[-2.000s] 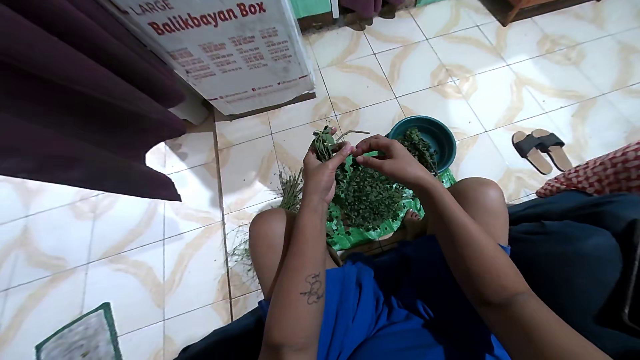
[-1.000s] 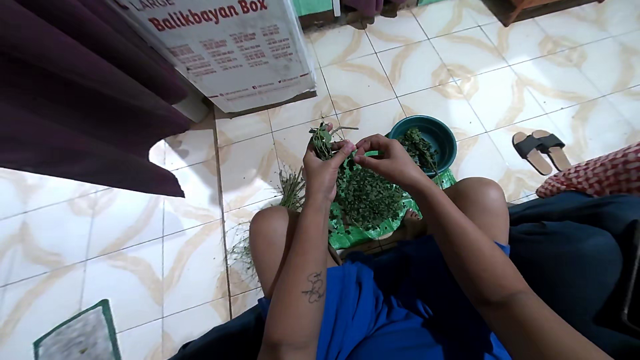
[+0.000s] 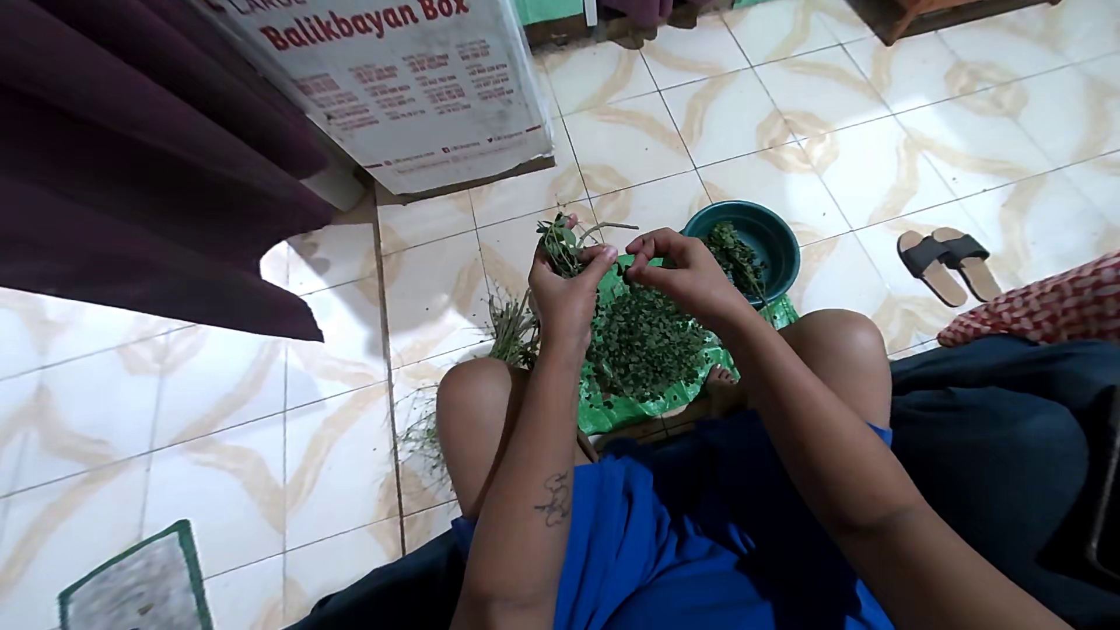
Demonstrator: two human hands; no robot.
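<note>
My left hand (image 3: 567, 293) is closed around a small bunch of leafy green stems (image 3: 562, 243), with one bare stem poking out to the right. Just right of it, my right hand (image 3: 678, 267) has its thumb and fingertips pinched together near a small dark leaf; whether they grip it is hard to tell. Below both hands, a heap of small picked green leaves (image 3: 647, 341) lies on a green plastic sheet (image 3: 626, 416). A dark green plastic basin (image 3: 783, 249) behind my right wrist holds more leafy stems (image 3: 733, 254).
Thin stems (image 3: 510, 328) lie on the tiled floor left of the sheet. A large printed cardboard box (image 3: 420, 105) stands ahead on the left, beside a purple curtain (image 3: 131, 175). Slippers (image 3: 945, 262) lie at the right, near a red-and-white checked cloth (image 3: 1041, 302). A mat (image 3: 136, 582) is at lower left.
My right hand has shifted slightly away from the bunch, leaving a wider gap between the hands. My left hand keeps its hold on the stems.
</note>
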